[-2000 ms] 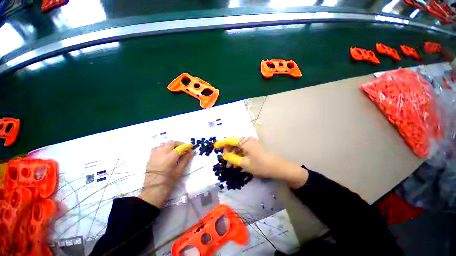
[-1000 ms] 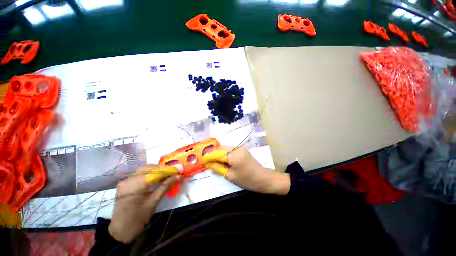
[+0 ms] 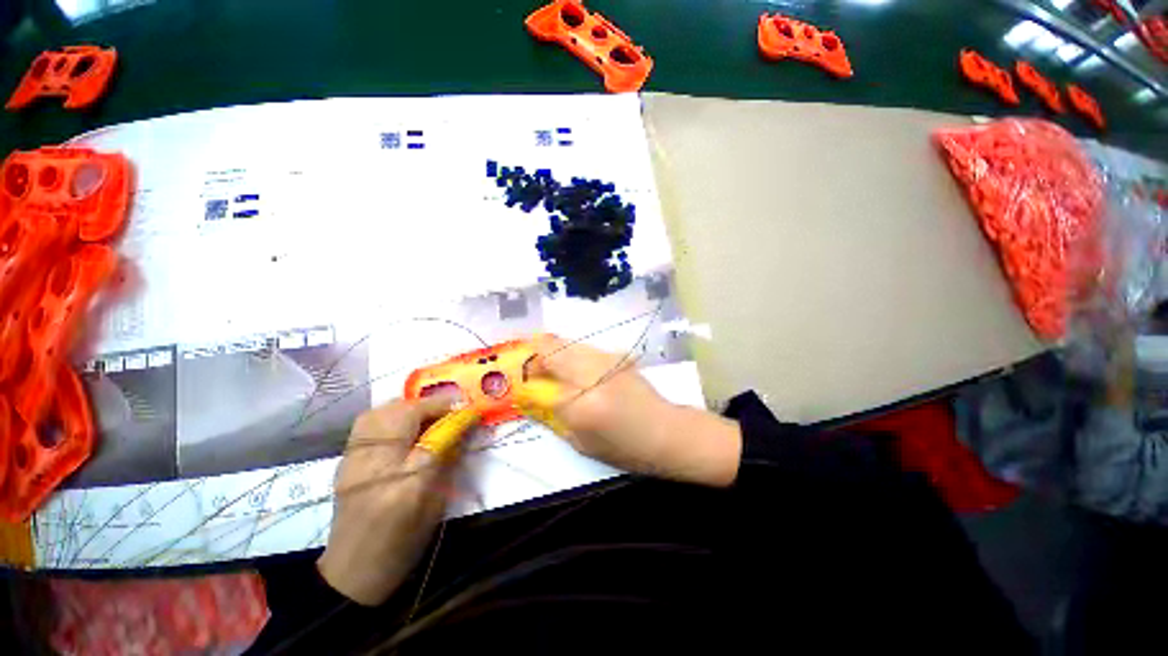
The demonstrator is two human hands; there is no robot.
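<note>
An orange-red controller shell (image 3: 494,382) is held just over the printed paper sheet (image 3: 333,244), near the bench's front edge. My left hand (image 3: 391,481) grips its left end, with a yellow finger cot against its lower edge. My right hand (image 3: 628,413) grips its right end, with yellow-cotted fingers on the face near the right hole. Whether a small part is between the fingers cannot be told. A heap of small black parts (image 3: 589,237) lies on the sheet beyond the shell.
More shells (image 3: 58,295) are piled at far left. Spaced shells lie on the green conveyor belt (image 3: 320,51) beyond the bench. A cardboard sheet (image 3: 833,244) lies right, with a clear bag of orange parts (image 3: 1031,212). A person's grey sleeve (image 3: 1127,449) shows at far right.
At first both hands were at the black heap with the shell lying nearer. Then both hands took the shell, and they still hold it. The heap and belt sit higher in view.
</note>
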